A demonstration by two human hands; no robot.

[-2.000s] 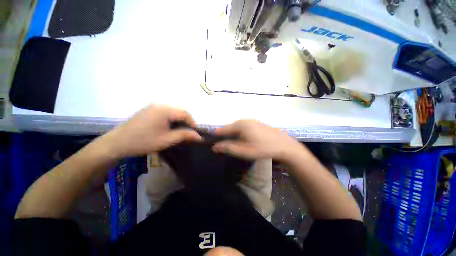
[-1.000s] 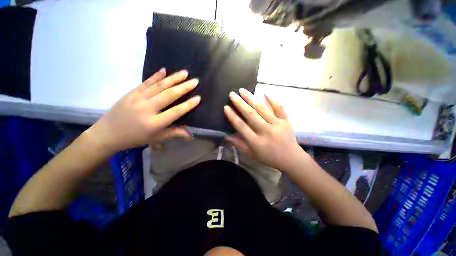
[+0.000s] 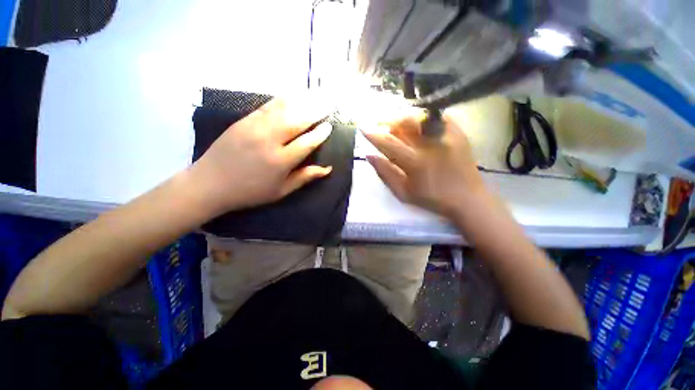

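Observation:
A black fabric panel (image 3: 297,217) lies on the white table, its lower edge over the table's front edge. A textured panel (image 3: 228,97) shows beneath it along the top. My left hand (image 3: 263,156) lies flat on the black panel, fingers towards its upper right corner. My right hand (image 3: 427,164) is just right of the panel, fingertips near that corner, partly behind the machine's dark parts. The sewing machine head (image 3: 472,46) looms above, its needle area washed out by glare. Whether the right fingertips touch cloth cannot be told.
Black-handled scissors (image 3: 531,141) and a small yellow-green item (image 3: 590,175) lie right of my right hand. A black panel (image 3: 19,118) and a textured panel (image 3: 65,19) lie far left. A small parts tray (image 3: 648,199) is at the right end. Blue crates (image 3: 636,305) stand below the table edge.
The panels have moved down and slightly left, towards the needle's near side. My left hand has slid up towards their upper right corner. My right hand has moved off the cloth to the right, beneath the machine head.

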